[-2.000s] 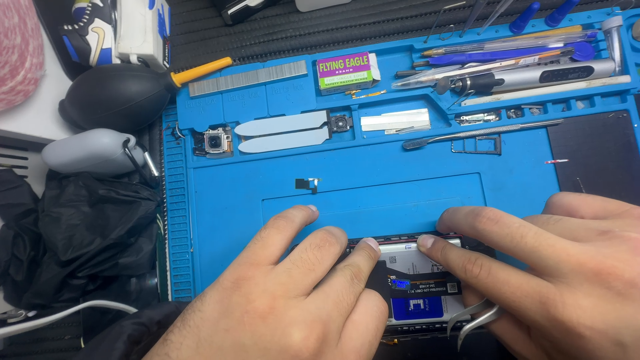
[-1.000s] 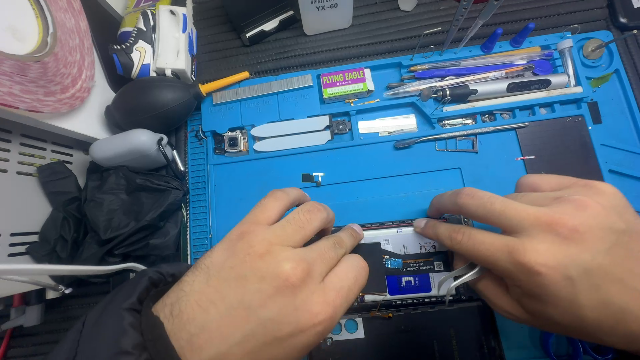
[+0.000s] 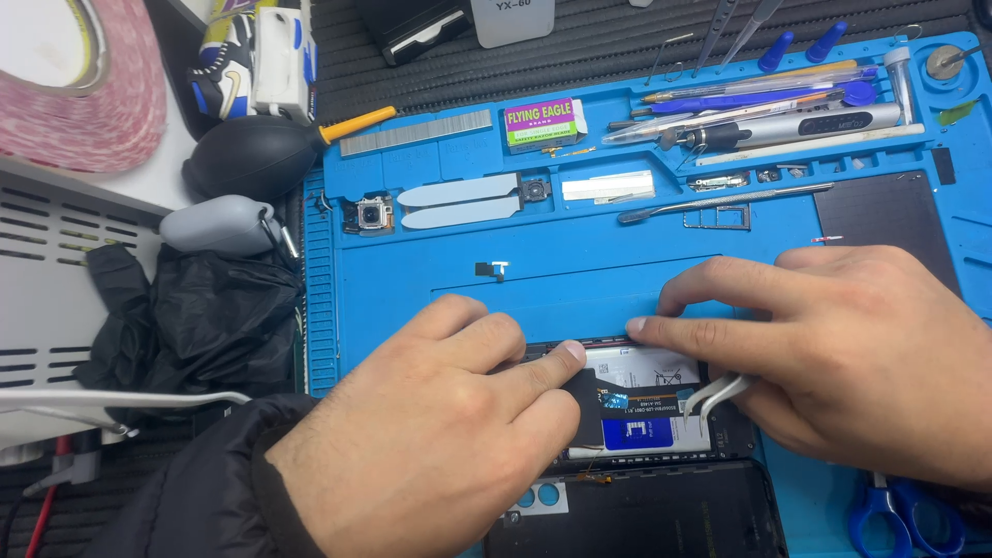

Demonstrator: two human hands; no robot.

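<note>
An opened smartphone (image 3: 732, 434) lies on the blue silicone repair mat (image 3: 387, 287), its white battery (image 3: 659, 364) crossed by a black flex cable (image 3: 651, 403). My left hand (image 3: 442, 434) covers the phone's left part, index fingertip on its upper edge. My right hand (image 3: 837, 349) has its index fingertip at the same edge, farther right. Curved metal tweezers (image 3: 721, 395) are held under its lower fingers, tips over the battery's right end. Below the phone lies a black back cover or frame (image 3: 635, 511). A small flex part (image 3: 492, 270) rests on the mat above.
Pens and a silver electric screwdriver (image 3: 806, 128) fill the mat's back tray, near a razor blade box (image 3: 542, 124). A metal spudger (image 3: 721, 203) lies below them. Blue-handled scissors (image 3: 903, 515) are at lower right. A black air blower (image 3: 252, 155) and black bag (image 3: 201, 310) stand left.
My right index fingertip has shifted slightly left along the phone's upper edge. The tweezers stay in that hand. The view has shifted, and the scissors show more.
</note>
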